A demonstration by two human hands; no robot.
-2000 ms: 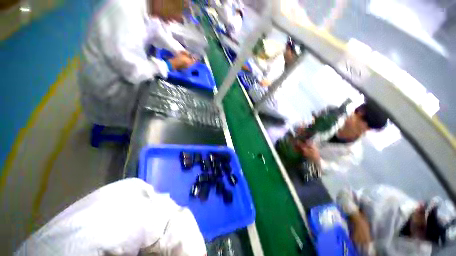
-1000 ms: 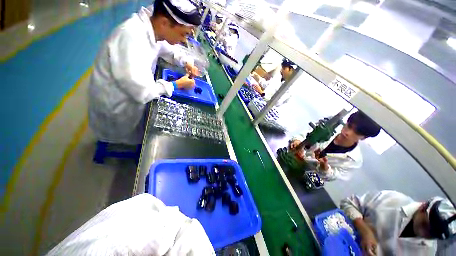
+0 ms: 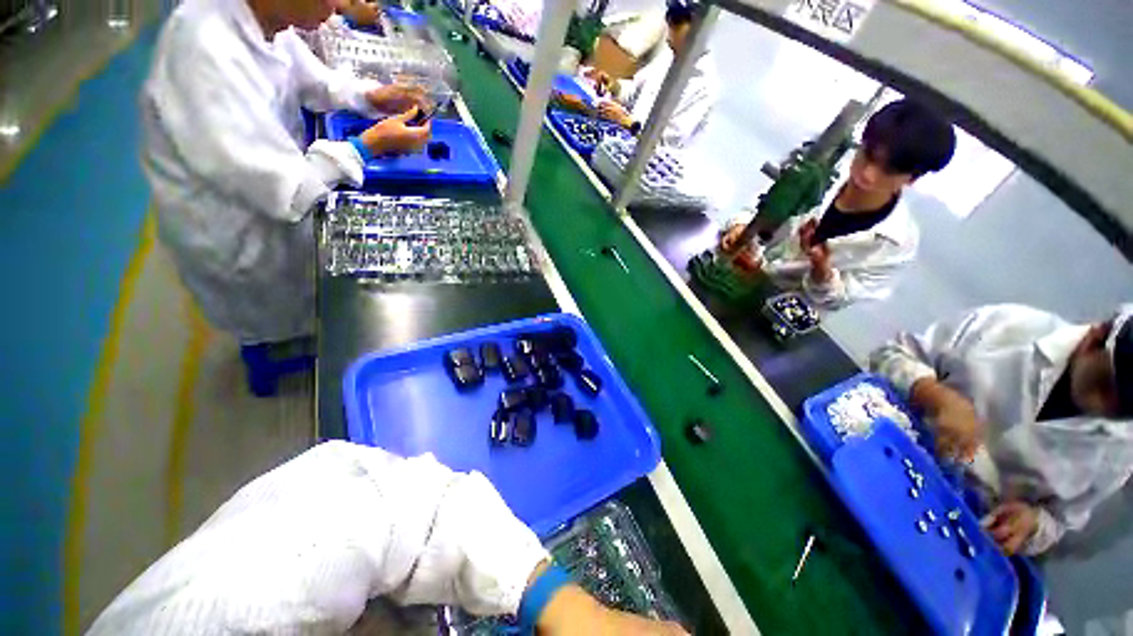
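My left hand [image 3: 603, 616], with a blue band at the wrist and a white sleeve, reaches in at the bottom edge. Its fingers are cut off, so what it holds is hidden. My right hand is not in view. A blue bin [image 3: 423, 435] lies just beyond my left forearm, with several loose glossy black housings [image 3: 523, 429] in its upper and right part. A clear blister tray [image 3: 609, 553] with green circuit boards lies between the bin and the bottom edge, beside my left hand and partly covered by it.
A green conveyor belt [image 3: 634, 354] with white edge rails runs along the right of the bin, carrying thin pale rods and a dark piece [image 3: 697, 431]. Another blister tray [image 3: 423, 239] lies beyond the bin. Coated workers sit on both sides. A white frame post [image 3: 542, 106] stands at the belt.
The view has shifted, and the blue bin sits higher in the picture. My left wrist band and part of the hand now show at the bottom, as does more of the near blister tray.
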